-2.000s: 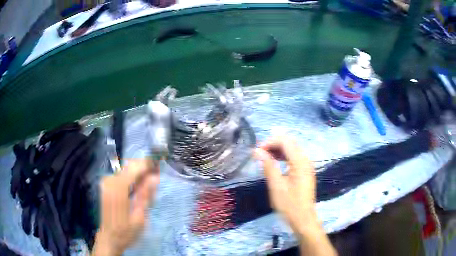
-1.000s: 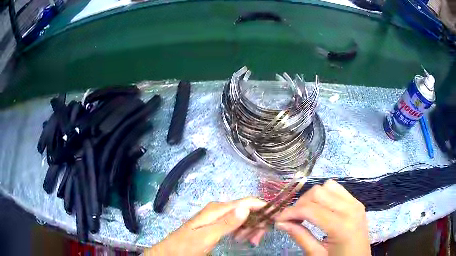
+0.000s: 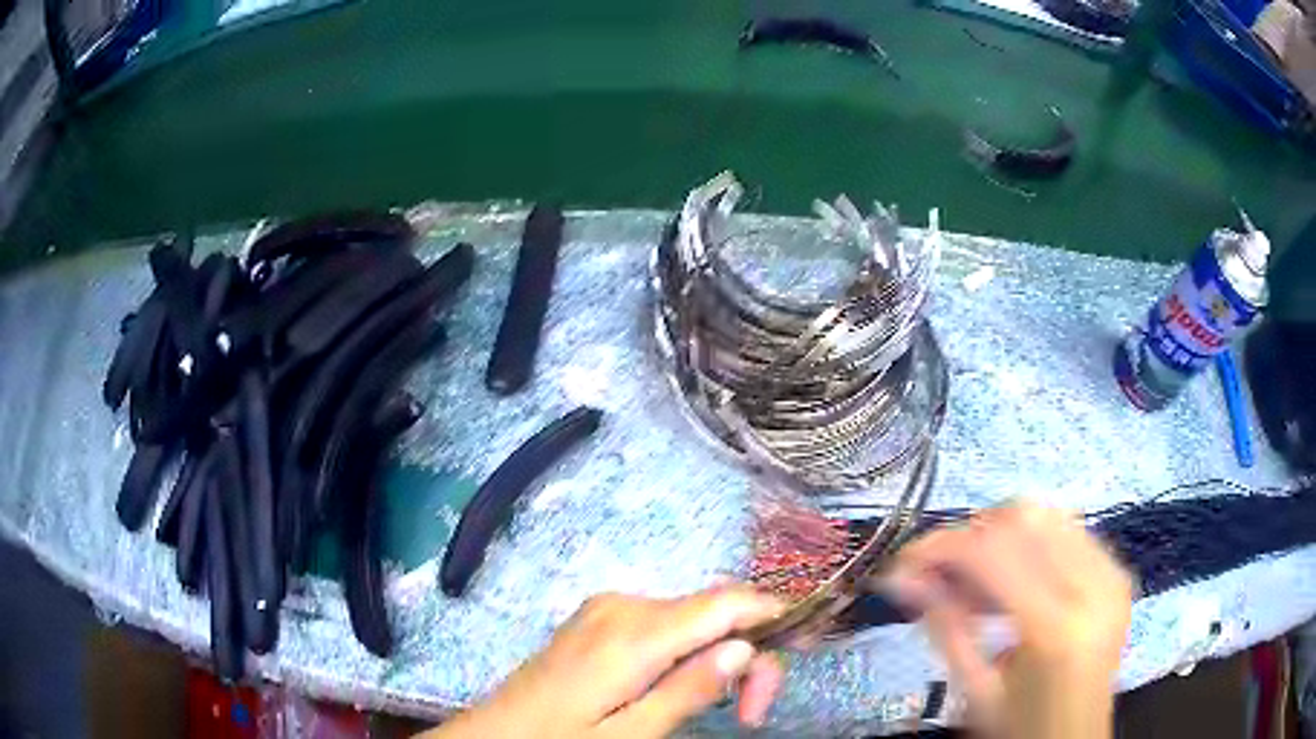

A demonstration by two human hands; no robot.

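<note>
My left hand (image 3: 671, 657) is closed on a few curved steel strips (image 3: 866, 556) at the bottom centre. The strips rise from it towards the right side of the nested stack of steel strips (image 3: 808, 390). My right hand (image 3: 1018, 606) is blurred, just right of the strips; whether its fingers touch them or hold anything is unclear. The wire bundle (image 3: 1198, 537) lies behind my right hand, its red and copper wire ends (image 3: 794, 549) showing left of it. Black sleeves (image 3: 274, 419) lie piled at the left. Two single sleeves (image 3: 512, 491) lie between pile and stack.
An aerosol can (image 3: 1195, 318) stands at the right with a blue stick (image 3: 1234, 409) beside it. A dark rounded mass (image 3: 1284, 361) is at the far right edge. The green belt (image 3: 433, 116) runs behind the bench, carrying two dark curved pieces (image 3: 816, 36).
Over two seconds my hands have come together at the bottom centre and my left hand has taken hold of strips. Since one second ago my right hand has shifted slightly right. The camera view has moved.
</note>
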